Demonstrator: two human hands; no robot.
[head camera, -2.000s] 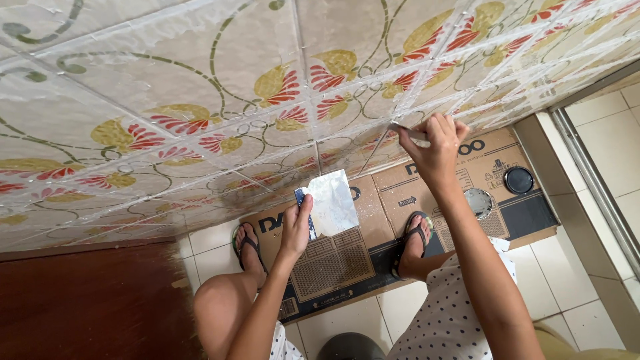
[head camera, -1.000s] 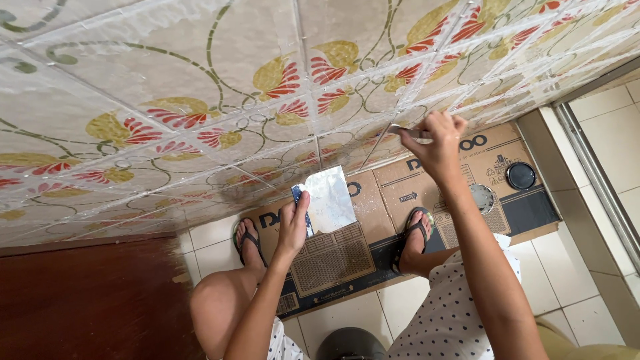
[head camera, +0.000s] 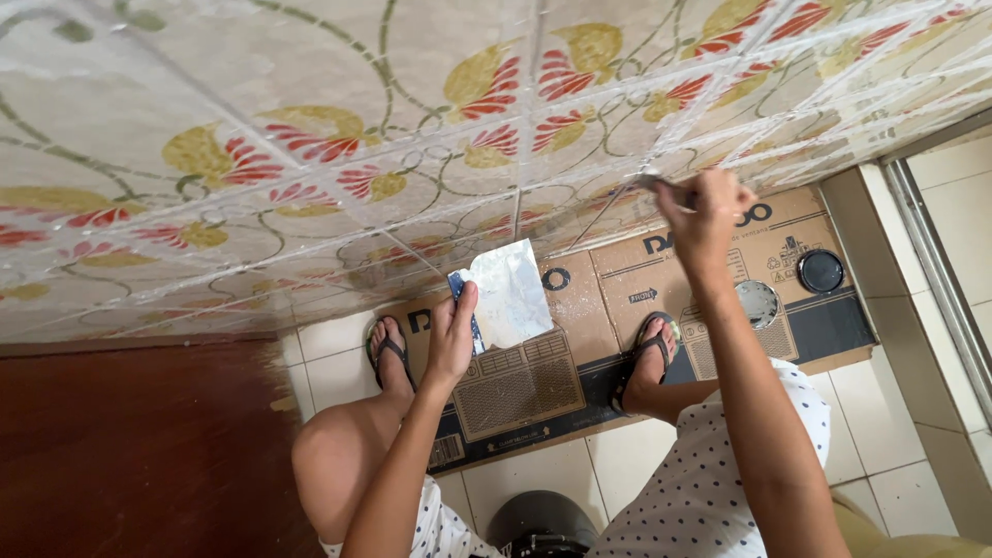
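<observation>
My left hand (head camera: 453, 329) grips the blue edge of a flat scraper (head camera: 511, 294), whose pale blade is smeared with white paste. It is held below the wall, over the cardboard. My right hand (head camera: 707, 217) is closed on a small metal putty knife (head camera: 655, 180), partly hidden by the fingers and a little blurred. The knife's tip is at a joint of the tiled wall (head camera: 434, 155), which has red and mustard flower patterns and white smears along its joints.
A flattened cardboard box (head camera: 597, 310) lies under my feet, dotted with white specks. On it stand an open can (head camera: 756, 304) and a round black lid (head camera: 820, 270). A dark bucket (head camera: 541, 523) is behind me, a brown surface (head camera: 139, 449) at left, and a metal-railed ledge (head camera: 938, 287) at right.
My right hand has shifted slightly along the wall joint with the knife still in it. The left hand keeps its hold on the scraper in much the same place.
</observation>
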